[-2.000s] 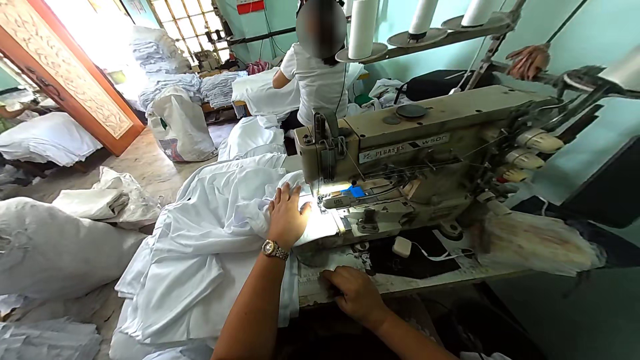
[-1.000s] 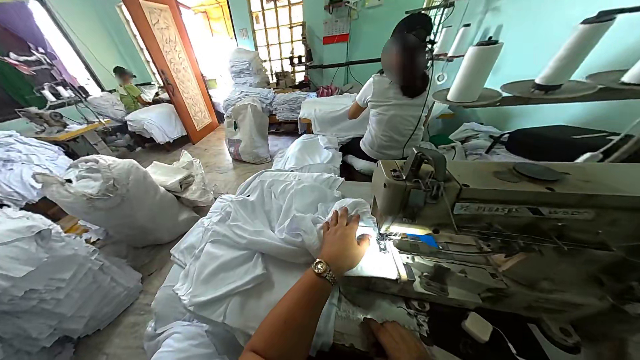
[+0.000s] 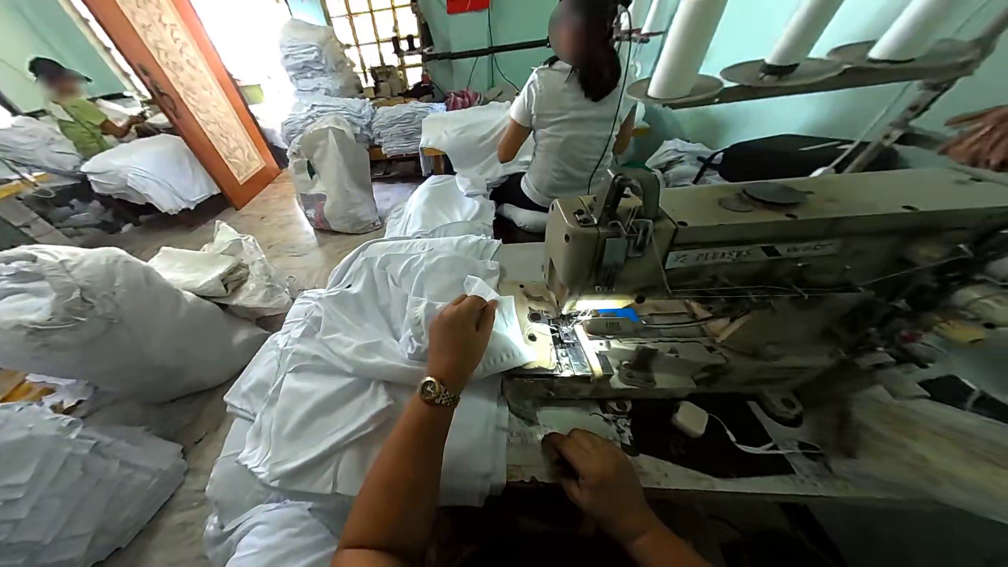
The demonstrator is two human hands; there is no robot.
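Note:
My left hand [image 3: 461,335], with a wristwatch [image 3: 438,391] on its wrist, pinches a fold of white fabric [image 3: 346,354] just left of the needle area. The fabric lies in a loose heap over the table's left side. The lit presser foot [image 3: 571,346] of the industrial sewing machine [image 3: 756,228] stands right of the cloth's edge, with a gap between them. My right hand [image 3: 594,472] rests with curled fingers at the front edge of the machine table [image 3: 543,465]; whether it holds anything is hidden.
Thread cones [image 3: 685,47] stand on a rack above the machine. A white charger-like block with a cord [image 3: 691,419] lies on the table. A seated co-worker [image 3: 563,118] is ahead, another person [image 3: 75,118] far left. Full sacks [image 3: 118,315] and cloth stacks [image 3: 79,480] line the left floor.
My left hand, flat with spread fingers on the cloth before, now grips a fold of it. The fabric has moved left, away from the presser foot. The view has shifted.

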